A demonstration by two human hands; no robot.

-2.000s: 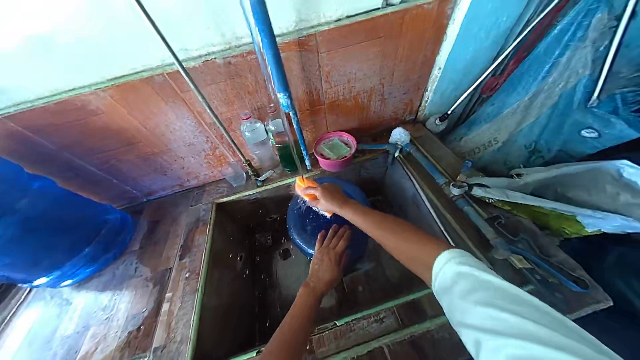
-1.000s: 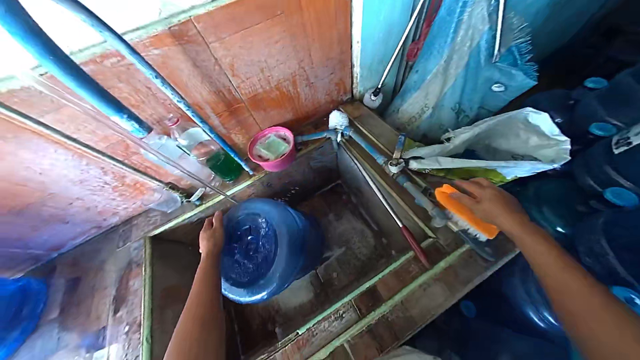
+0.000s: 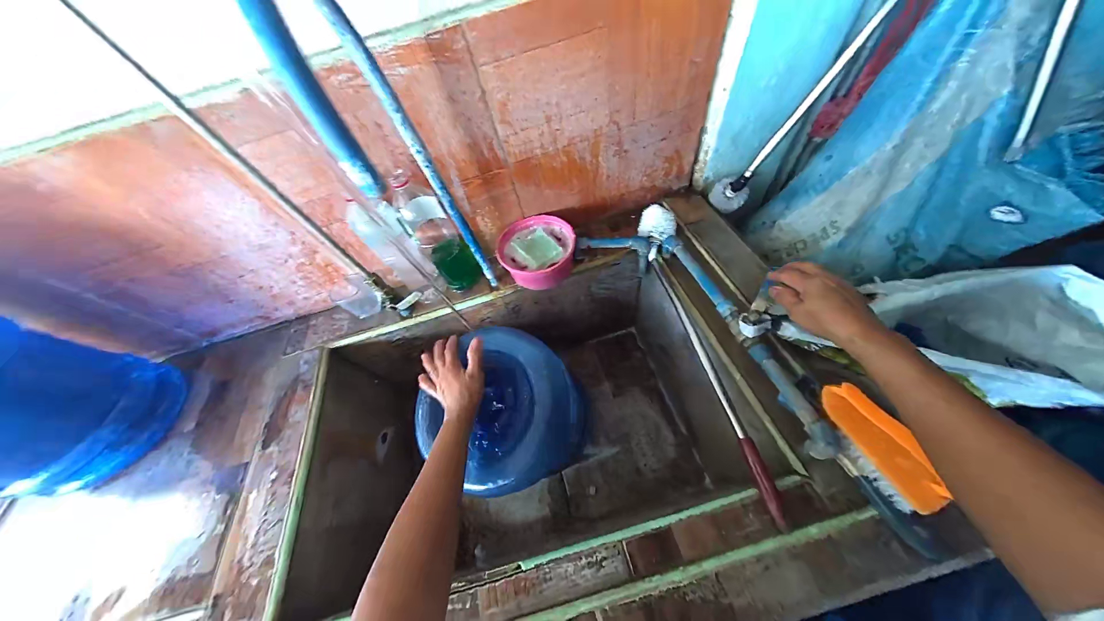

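Observation:
A blue plastic water jug [image 3: 526, 414] lies in the tiled basin [image 3: 604, 500], its round base facing up toward me. My left hand [image 3: 453, 379] rests against the upper left of that base, fingers spread. At the right rim, my right hand [image 3: 806, 297] is on the handle of a pipe valve [image 3: 755, 321]; its fingers partly hide the handle. An orange scrubbing brush [image 3: 888, 448] with white bristles lies on the ledge below my right forearm.
A long-handled brush [image 3: 716, 371] leans across the basin's right side. A pink bowl [image 3: 536, 274] with soap and bottles, one holding green liquid [image 3: 455, 263], line the back ledge. Another blue jug [image 3: 86, 405] stands left. A white sack [image 3: 1018, 319] lies right; blue pipes [image 3: 405, 138] slant down behind.
The orange brush, in my right hand a second ago, now lies on the ledge. My right hand has moved to the valve. My left hand remains at the jug, its fingers now spread over the base.

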